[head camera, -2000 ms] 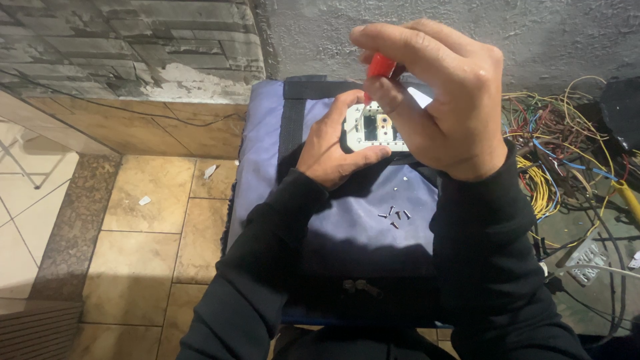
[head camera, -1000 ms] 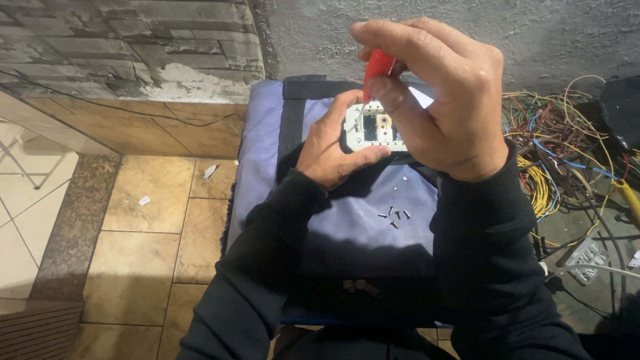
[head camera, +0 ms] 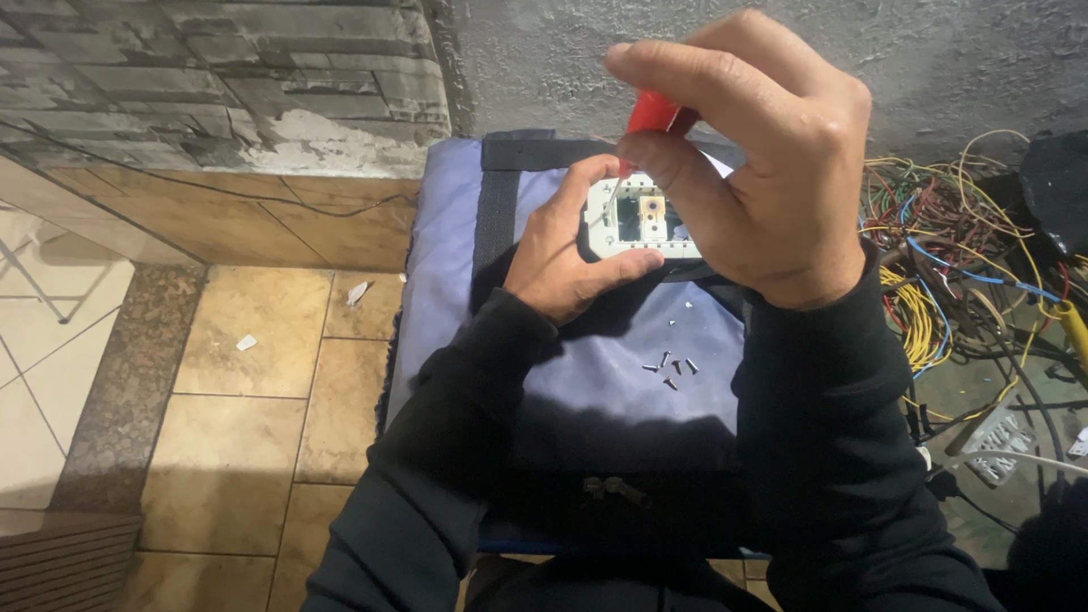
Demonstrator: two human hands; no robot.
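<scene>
My left hand (head camera: 578,242) grips the left end of a white plastic electrical mounting frame (head camera: 600,223), thumb along its lower edge. A pale module with a dark hole (head camera: 653,219) sits in the frame's opening. My right hand (head camera: 756,161) holds a red-handled screwdriver (head camera: 650,115) above the frame. Its thin shaft slants down to the frame's left part; whether the tip touches a screw cannot be told. The right hand hides the frame's right end. Several small screws (head camera: 677,367) lie loose below it on a blue-grey fabric bag (head camera: 595,425).
Tangled wires (head camera: 952,221) lie at the right, beside a yellow tool handle or tube (head camera: 1073,331) and a pale slotted plastic piece (head camera: 994,444). A rough grey wall (head camera: 544,68) stands behind the bag. White scraps (head camera: 246,342) lie on the tiled floor (head camera: 229,459) at the left.
The red screwdriver handle showed higher between my fingers two seconds ago and is now seen lower and more tilted. My left hand and the frame have stayed in place.
</scene>
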